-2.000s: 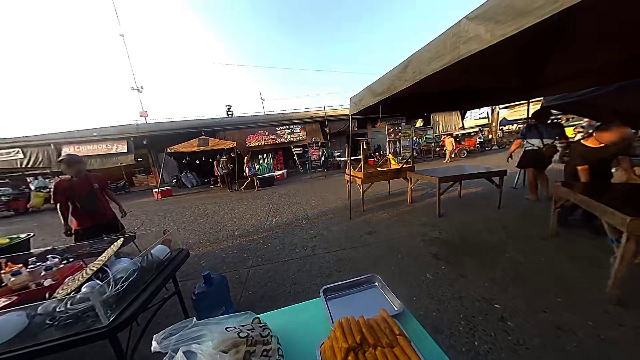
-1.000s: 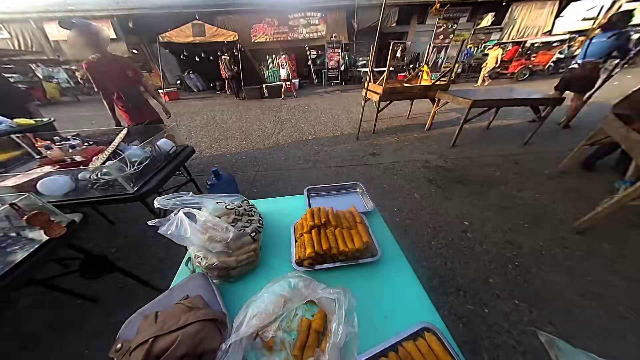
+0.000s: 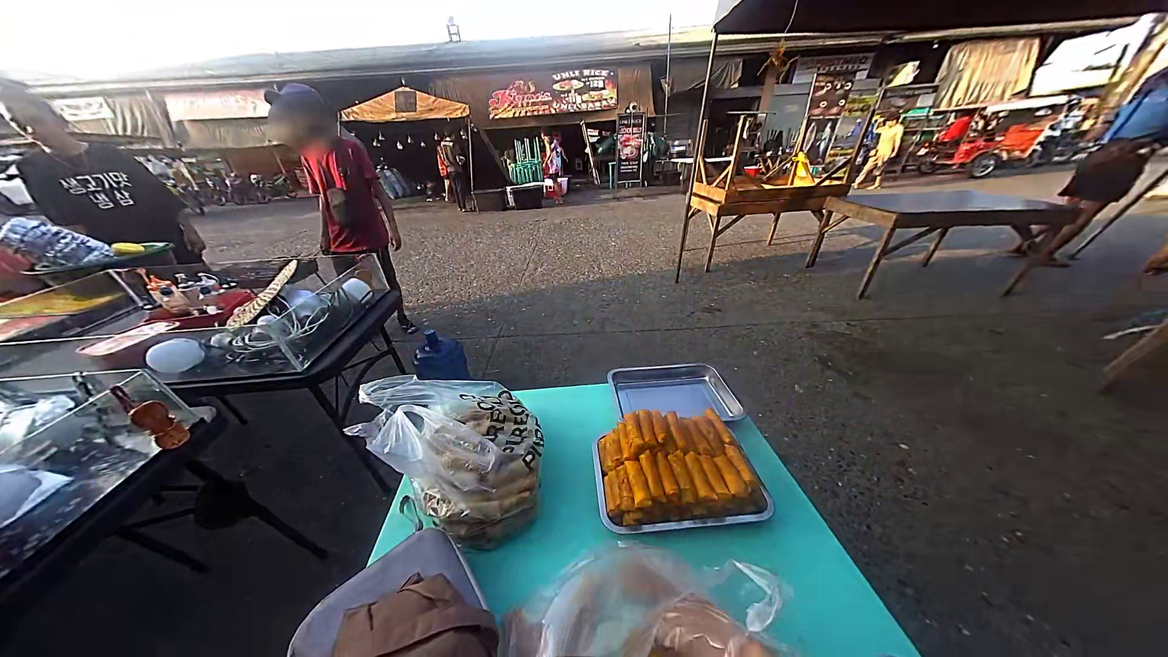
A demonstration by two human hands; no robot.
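A clear plastic bag (image 3: 620, 593) lies at the turquoise table's near edge. Skin-toned shapes show at and through it, blurred: my left hand (image 3: 525, 631) seems to be at its left side and my right hand (image 3: 701, 626) at its lower right. Their finger positions and grip are unclear. Beyond the bag, a metal tray (image 3: 684, 526) holds stacked orange-brown fried rolls, with a second metal tray (image 3: 677, 388) behind it. Left of the rolls sits a full plastic bag (image 3: 484, 474) bearing black writing. A brown cloth item (image 3: 420, 620) rests on a grey padded surface (image 3: 401, 566) at lower left.
Black tables with clear-walled cases (image 3: 301, 319) stand on the left, near a blue water jug (image 3: 442, 356). A person in a red shirt (image 3: 351, 196) and a person in black (image 3: 100, 196) are behind them. Wooden tables (image 3: 949, 210) stand at upper right.
The view has tilted down. The clear bag at the near edge showed fried rolls inside a second ago; now skin-toned shapes show there. A person in black has come into view at left.
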